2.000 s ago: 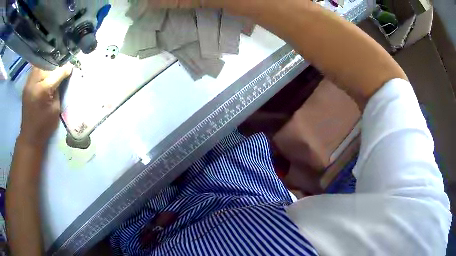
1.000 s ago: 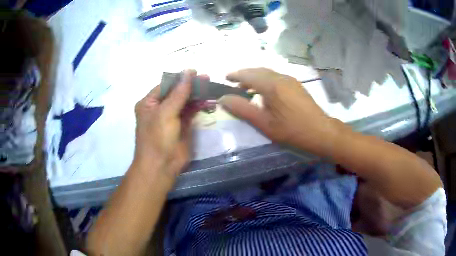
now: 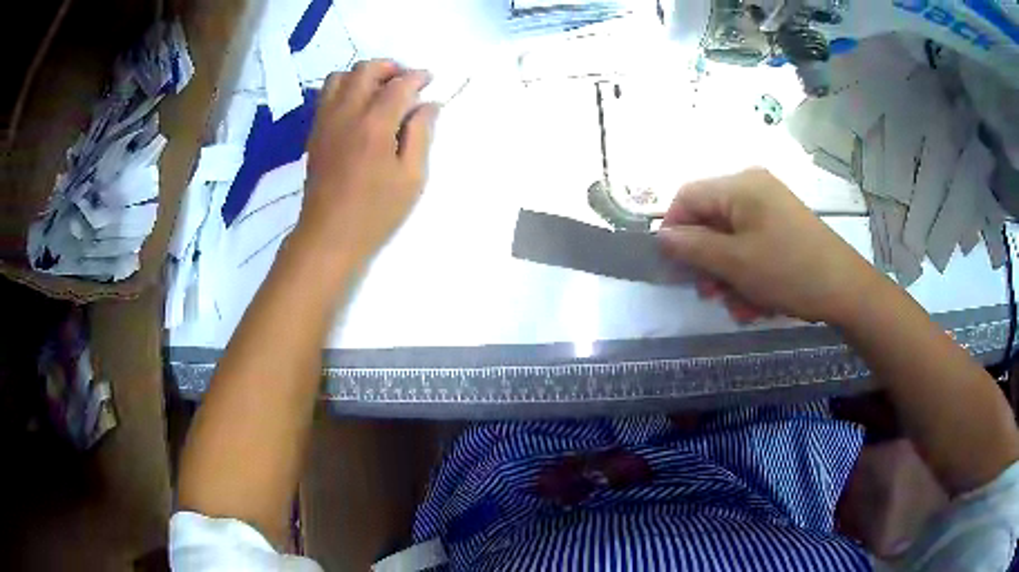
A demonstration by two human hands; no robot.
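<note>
My right hand (image 3: pixel 743 240) holds one end of a flat grey strip (image 3: pixel 592 246) between thumb and fingers, above the table near its front edge. The strip's other end points left. My left hand (image 3: pixel 369 140) is at the upper left, its fingers bent over the white table. Glare hides whether its fingertips touch or hold a thin white piece. A blue fabric piece (image 3: pixel 263 151) lies just left of that hand, partly behind it. White cut pieces (image 3: pixel 207 207) lie further left.
The sewing machine head (image 3: pixel 782 34) is at the top right. Fanned grey cut pieces (image 3: pixel 922 168) lie at the right. A printed ruler (image 3: pixel 536 382) runs along the table's front edge. A cardboard box at the far left holds a pile of white and blue pieces (image 3: pixel 112 179).
The view has shifted left. My left hand has let go of the grey strip and moved up and left over the table. My right hand now holds the strip alone.
</note>
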